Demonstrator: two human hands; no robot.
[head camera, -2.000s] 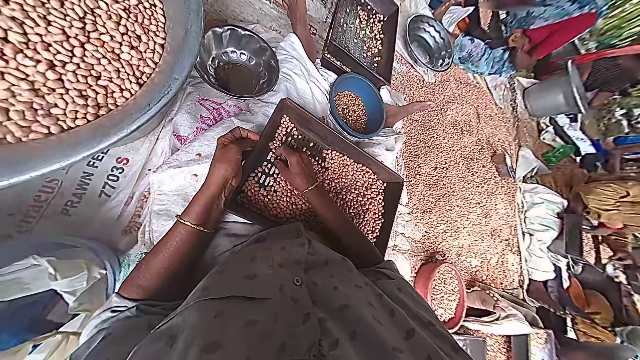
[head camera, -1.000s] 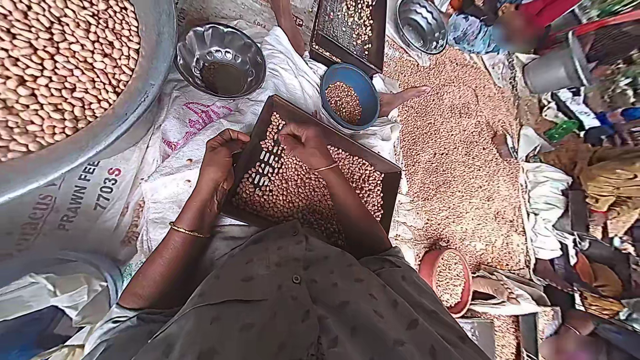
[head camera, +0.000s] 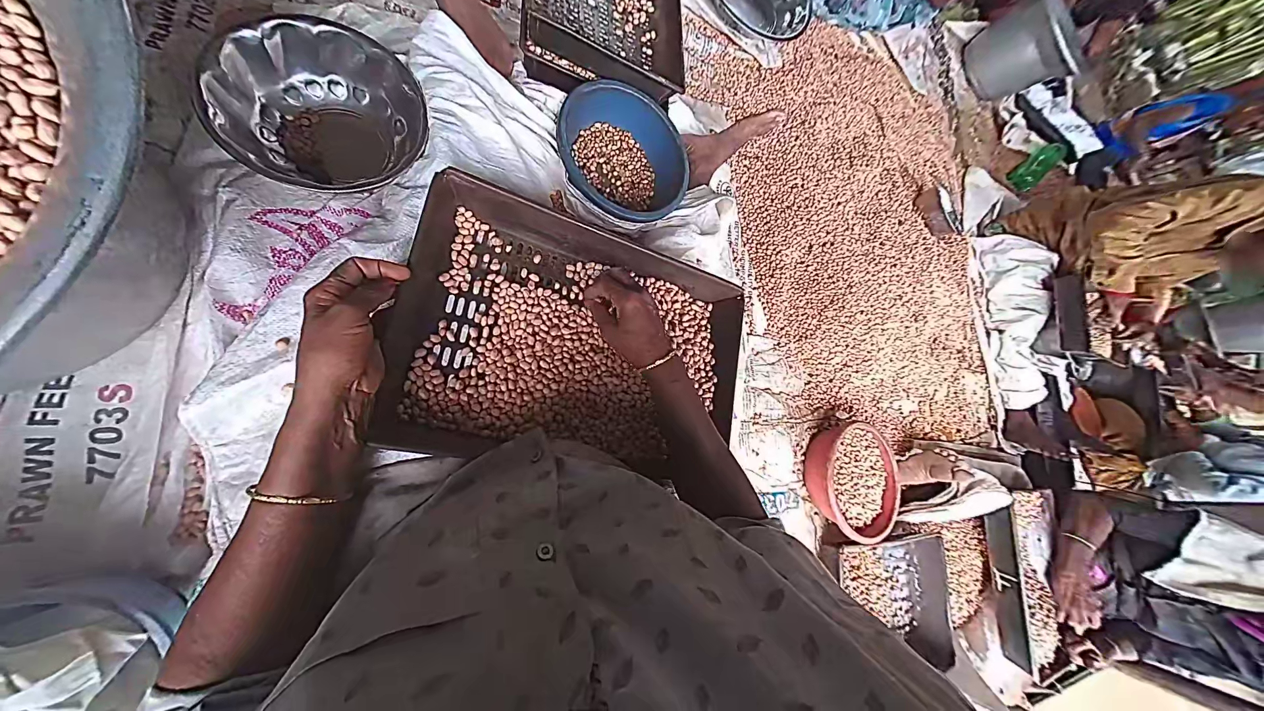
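Observation:
A dark rectangular sorting tray with a slotted base (head camera: 592, 229) rests at my lap, spread with shelled peanuts (head camera: 543, 346). Slots show through at its left part and along its far side. My left hand (head camera: 348, 321) grips the tray's left rim between thumb and fingers. Over the peanuts on the tray's right half is my right hand (head camera: 627, 311), its fingers curled down at them; whether it pinches a nut is hidden. Just beyond the tray stands a blue bowl (head camera: 671, 163) partly filled with small nuts.
A fluted metal bowl (head camera: 410, 109) sits at upper left, beside a large metal basin (head camera: 109, 188) of peanuts. A broad layer of peanuts (head camera: 859, 237) covers the ground at right. A red bowl (head camera: 822, 484) holds nuts. Another person's foot (head camera: 736, 143) is near the blue bowl; other people work at right.
My right hand has moved right over the peanuts, away from the tray's left part. My left hand stays by the left rim. The view has shifted somewhat.

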